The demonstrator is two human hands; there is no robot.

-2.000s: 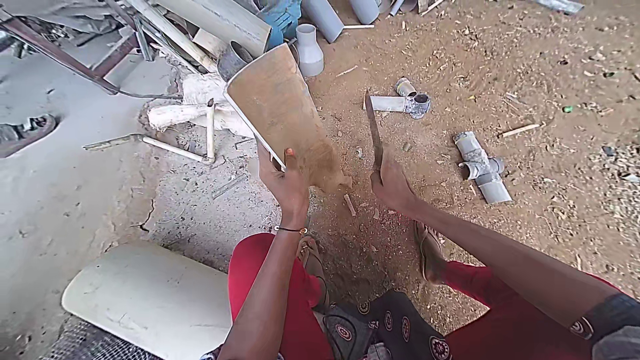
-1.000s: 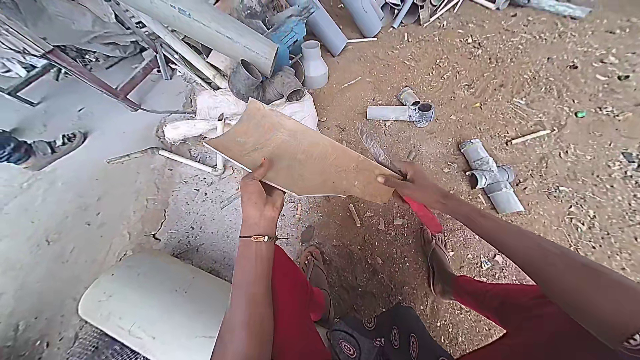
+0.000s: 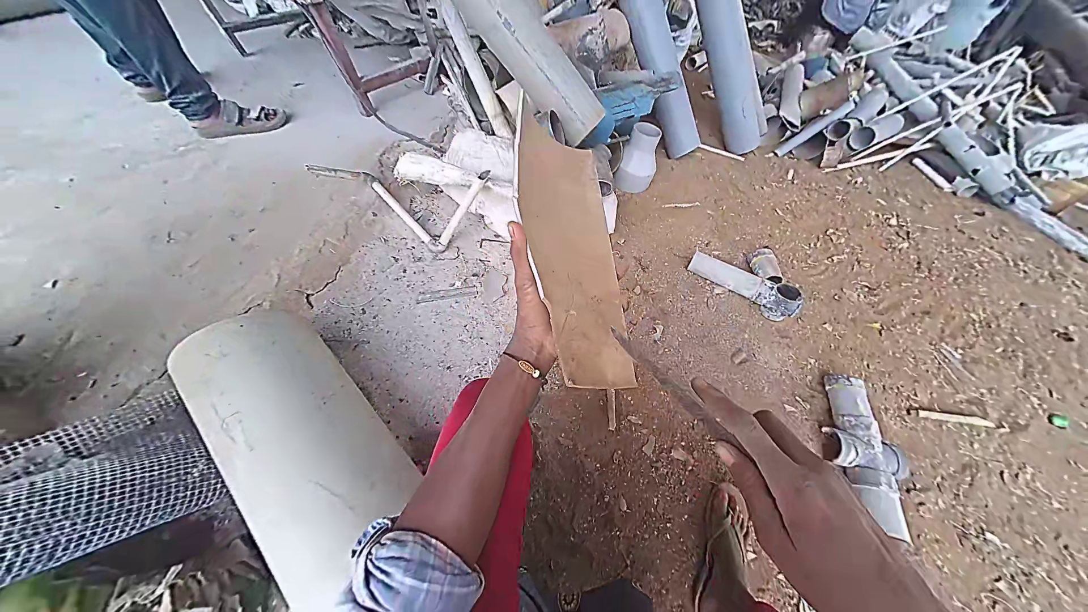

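My left hand (image 3: 533, 319) grips the left edge of a curved brown sheet piece (image 3: 571, 255), which stands roughly upright, its upper right corner cut in a concave curve. A thin dark blade (image 3: 671, 382) extends from my right hand (image 3: 790, 484), its tip by the sheet's right edge near the lower end. The blade's handle is hidden by the hand. Whether the tip touches the sheet I cannot tell. A large cream curved panel (image 3: 285, 450) lies at the lower left, beside my left forearm.
Grey pipe fittings (image 3: 867, 455) and a jointed pipe piece (image 3: 748, 283) lie on the dirt at right. Large grey pipes (image 3: 663, 76), a grey reducer (image 3: 638, 158) and a scrap heap (image 3: 918, 110) are farther back. Wire mesh (image 3: 102, 476) lies at lower left. Another person's sandalled foot (image 3: 242, 119) is at upper left.
The brown sheet has turned from lying slantwise across both hands to nearly upright. My right hand has let go of its right end and moved away, still with the blade. The view has shifted.
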